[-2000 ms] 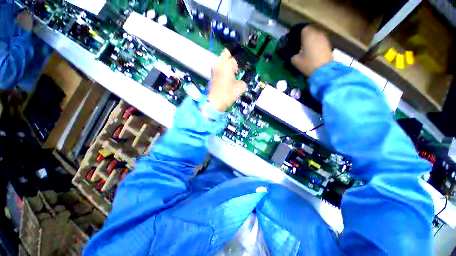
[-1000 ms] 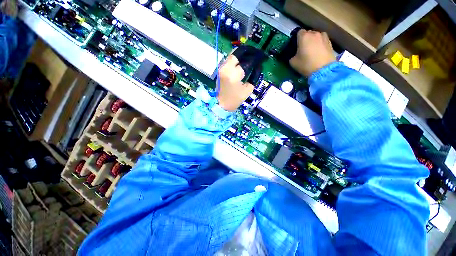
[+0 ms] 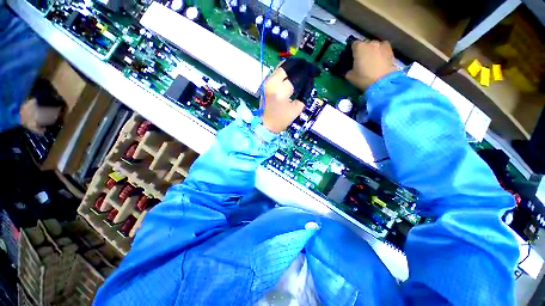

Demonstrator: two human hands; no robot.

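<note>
My left hand point(image 3: 279, 100) holds a black core part point(image 3: 300, 76) at the middle of the green circuit board point(image 3: 330, 85). My right hand point(image 3: 371, 61) is on a second black core part point(image 3: 345, 60) near the far edge of the same board; fingers hide much of it. A long white bar point(image 3: 349, 134) lies on the board between my forearms, and another white bar point(image 3: 203, 45) lies up-left of my left hand. A thin blue cord point(image 3: 262, 48) runs upward from my left wrist.
Heatsink point(image 3: 291, 15) at the far edge. Yellow blocks point(image 3: 485, 72) sit in a carton point(image 3: 508, 107) at upper right. A pulp tray point(image 3: 156, 156) with red coils is below the pale rail point(image 3: 119, 89). Another person's hand point(image 3: 42, 113) shows at left.
My left hand, empty-looking two seconds ago, now has a black part. My right hand stays near the far board edge. The other person's hand has come down beside the stacked trays.
</note>
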